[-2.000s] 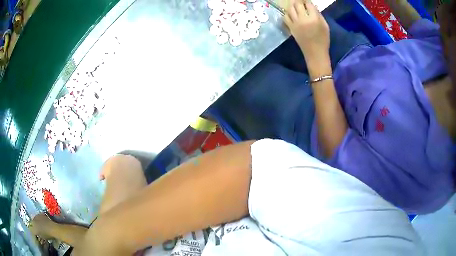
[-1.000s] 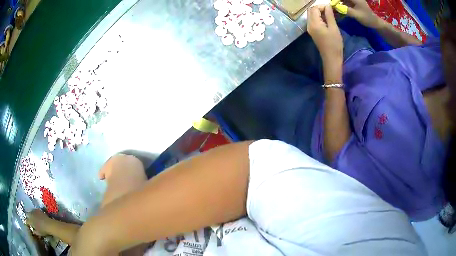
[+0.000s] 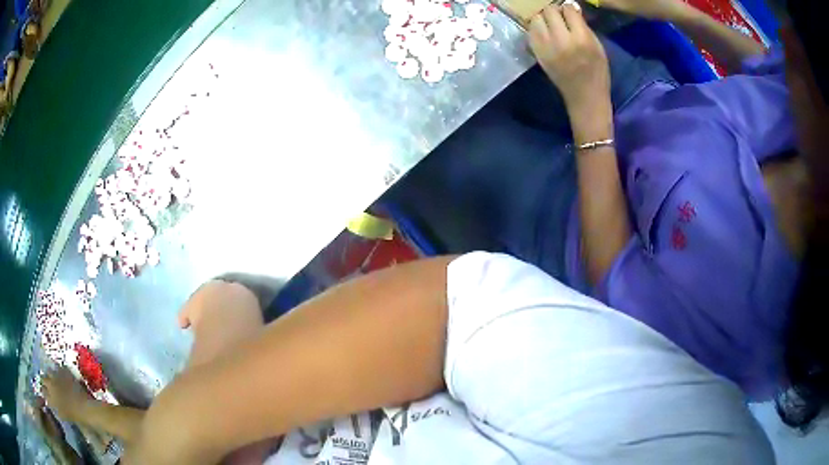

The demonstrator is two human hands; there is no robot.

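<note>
A large bare arm in a white sleeve, seemingly my right arm, crosses the foreground towards the lower left. A curled, blurred hand rests on the metal table; I cannot tell which hand it is or whether it holds anything. Another hand shows at the lower-left edge, its owner unclear, beside a small pile of plain red parts. White parts with red touches lie loosely along the table's left side. No part is clearly seen in a grip.
A worker in purple sits at the right, one hand by a tan pad. White discs with red marks lie nearby. A green surface borders the table. Red parts show below the table edge.
The purple-clad worker's near hand moves away from the pad, then back to it; their yellow item is now mostly cut off. The lower-left hand shifts slightly. The large arm and curled hand barely move.
</note>
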